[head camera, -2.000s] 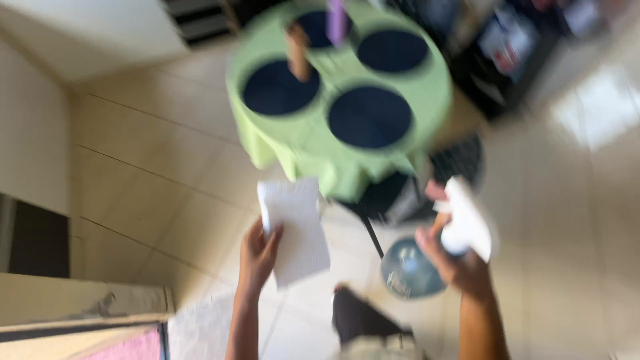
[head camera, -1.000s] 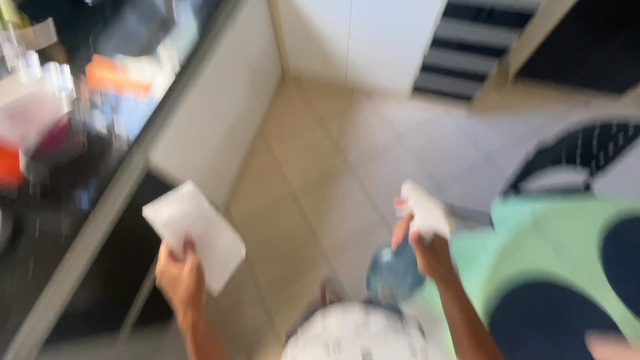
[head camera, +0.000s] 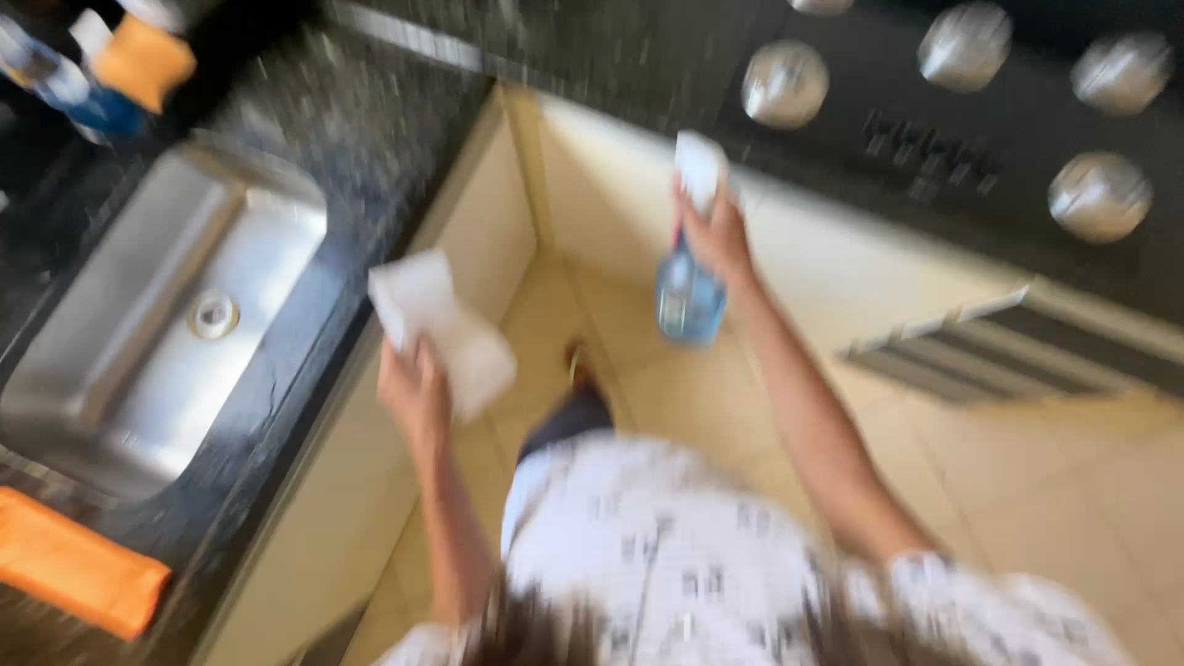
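Observation:
My left hand (head camera: 416, 388) grips a folded white paper towel or cloth (head camera: 453, 333) near the edge of the dark stone counter. Held upright by its neck in my right hand (head camera: 717, 231) is a spray bottle (head camera: 689, 296) with a white trigger head and a clear blue body, in front of the pale cabinet below the cooktop. Some fingers lie at the trigger; whether it is pressed cannot be told. The picture is blurred.
A steel sink (head camera: 176, 324) is set in the dark stone counter (head camera: 388, 120) at left, with an orange packet or cloth (head camera: 79, 564) beside it. Bottles and an orange item (head camera: 143, 60) stand behind. A black cooktop (head camera: 906, 111) with round metal burners or knobs lies at upper right, above a striped towel or vent (head camera: 999, 342).
The view has swung from the round table with the green cloth to the sink and cooktop corner. Both hands still hold the same things.

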